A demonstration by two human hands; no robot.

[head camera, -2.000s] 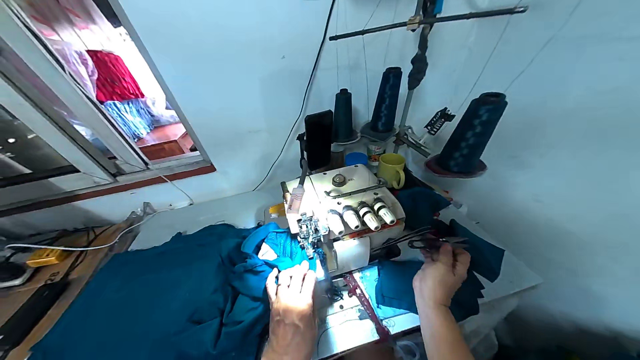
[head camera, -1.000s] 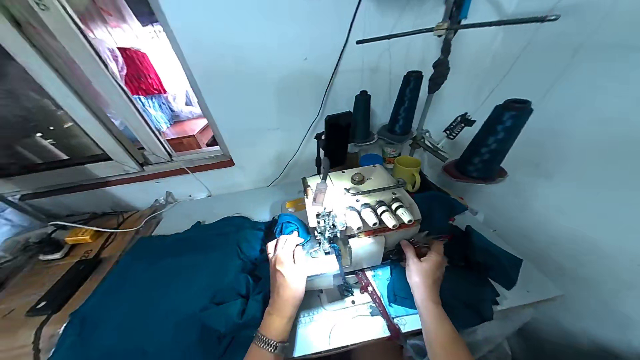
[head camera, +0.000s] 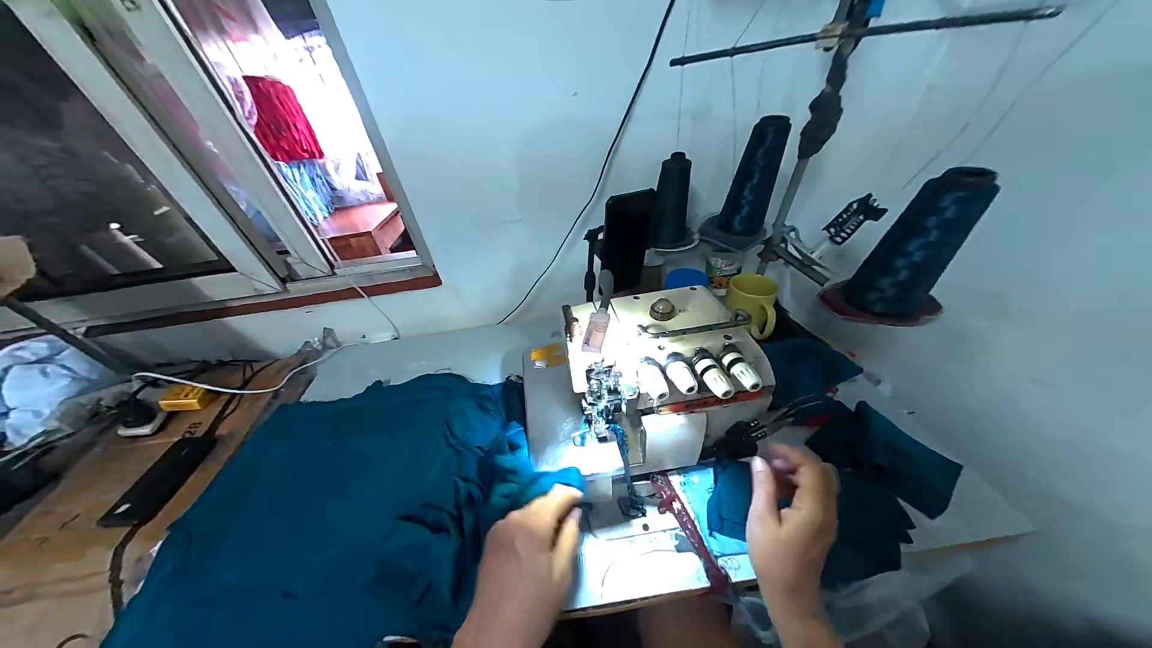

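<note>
My left hand (head camera: 531, 562) pinches the edge of a large teal fabric piece (head camera: 360, 504), just front-left of the needle area of an overlock sewing machine (head camera: 666, 360). The rest of that fabric spreads over the table to the left. My right hand (head camera: 792, 522) is raised at the machine's right front, fingers curled; whether it holds anything small cannot be told. Dark-handled scissors (head camera: 751, 432) lie just beyond it, against the machine. Folded teal fabric pieces (head camera: 864, 504) lie behind and right of this hand. A narrow dark strip (head camera: 623, 459) hangs from the presser foot area.
Thread cones (head camera: 922, 243) stand on a stand behind the machine. A yellow mug (head camera: 752, 301) and a phone-like black device (head camera: 627, 236) are at its back. A black power strip or adapter (head camera: 160, 481) lies on the wooden table at left, near a yellow object (head camera: 186, 397). A window is at upper left.
My left hand has moved from beside the needle area toward the front, drawing a fabric edge with it. My right hand, which was at the scissors, is now apart from them.
</note>
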